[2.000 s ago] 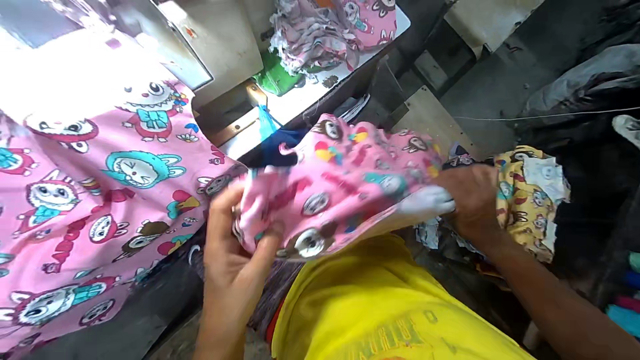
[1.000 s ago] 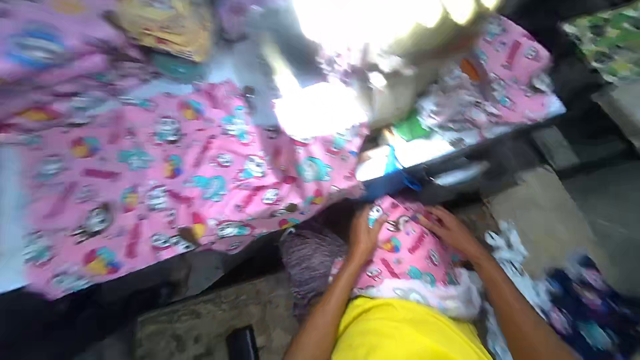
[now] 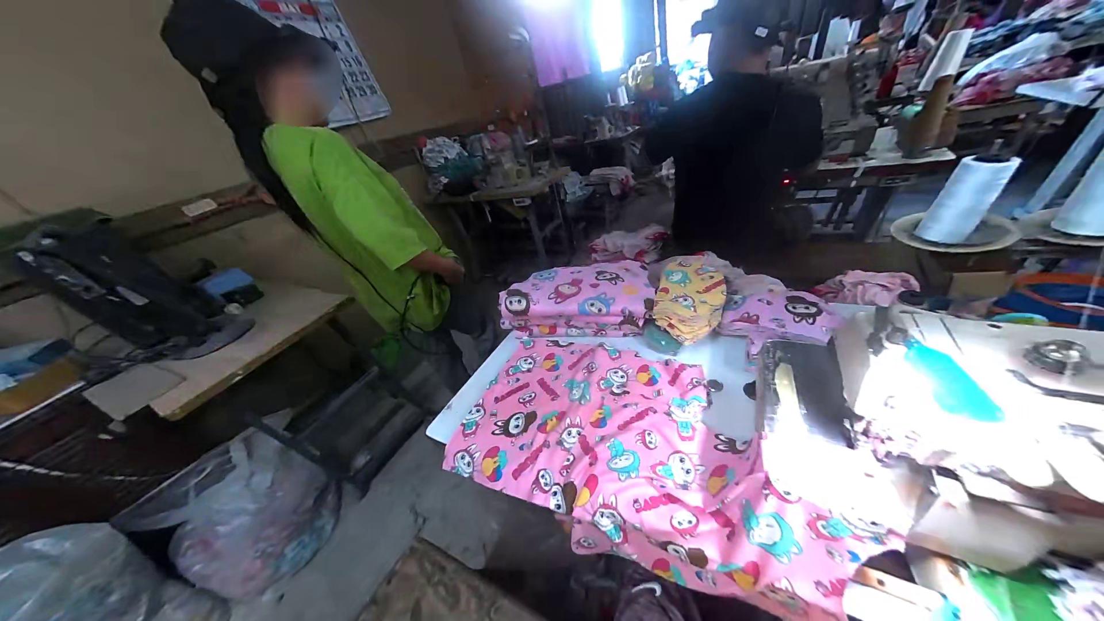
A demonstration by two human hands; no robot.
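Observation:
Neither of my hands shows in the head view. Pink cloth printed with cartoon characters [image 3: 595, 423] lies spread over a white sewing table [image 3: 457, 414] and hangs past its near edge. Behind it sit a folded pile of pink printed cloth [image 3: 578, 302], a stack of yellow printed pieces [image 3: 690, 297] and more pink printed pieces [image 3: 780, 315]. At the right stands a sewing machine [image 3: 949, 345], partly washed out by glare.
A person in a green shirt [image 3: 354, 207] stands at the left, and another in black [image 3: 742, 155] stands behind the table. Plastic bags [image 3: 259, 517] lie at lower left beside a wooden table [image 3: 250, 345]. White thread cones [image 3: 966, 203] stand at right.
The view has swung up and away from my lap. My hands and the pink printed piece between them, seen a second ago, are out of the frame.

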